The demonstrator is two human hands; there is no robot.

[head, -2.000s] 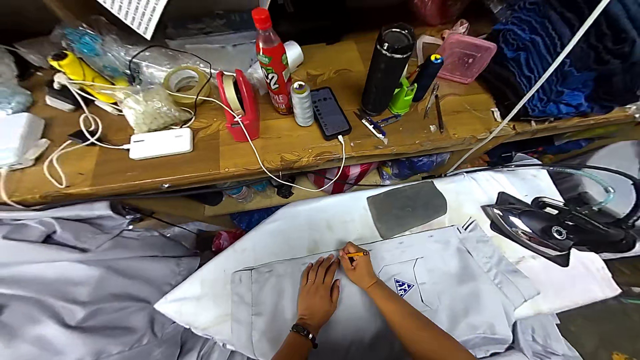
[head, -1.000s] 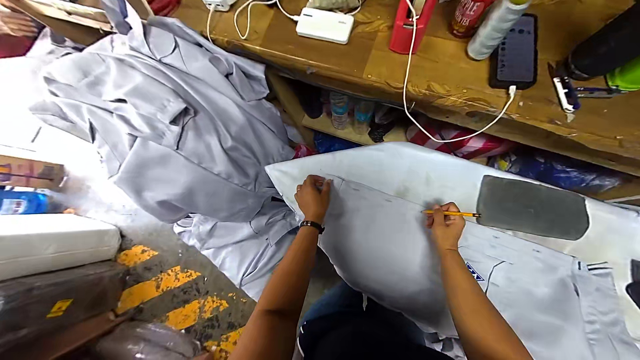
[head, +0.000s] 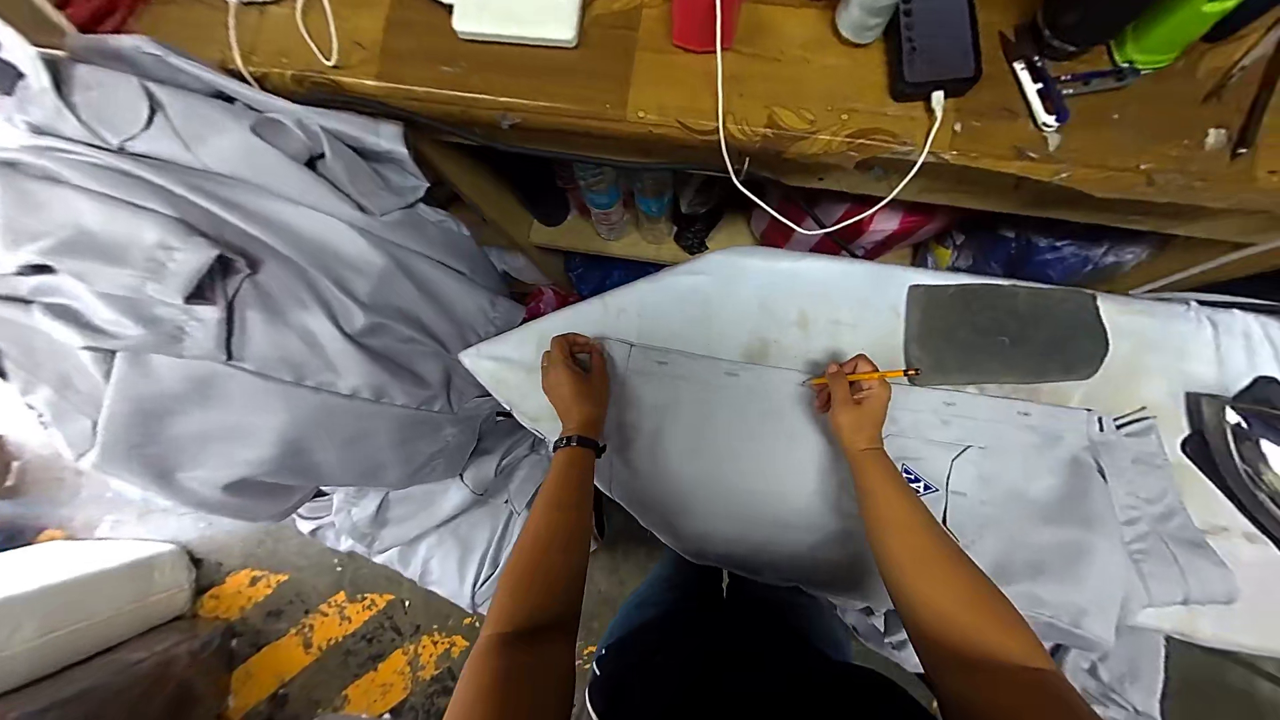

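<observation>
A light grey garment [head: 740,450] with a chest pocket and a blue diamond-shaped emblem [head: 918,480] lies spread on a white-covered ironing board [head: 780,300]. My left hand [head: 577,385], with a dark band at the wrist, pinches the garment's left end near the board's tip. A yellow pencil [head: 880,375] is held in my right hand [head: 855,400], its tip at the garment's far edge. Small marks show along that edge. Just beyond my right hand, a dark grey rectangular patch [head: 1005,333] lies on the board.
Behind the board stands a wooden table [head: 560,100] with a charging phone [head: 933,45]; its white cable [head: 790,215] hangs over the edge. Grey garments [head: 300,300] are heaped at left. A steam iron [head: 1240,450] sits at the right edge. Bottles [head: 603,200] stand on a shelf below.
The view has swung left since the first frame. My left hand, flat on the cloth then, now pinches the garment's left end. Since one second ago, both hands have stayed in about the same places on the garment.
</observation>
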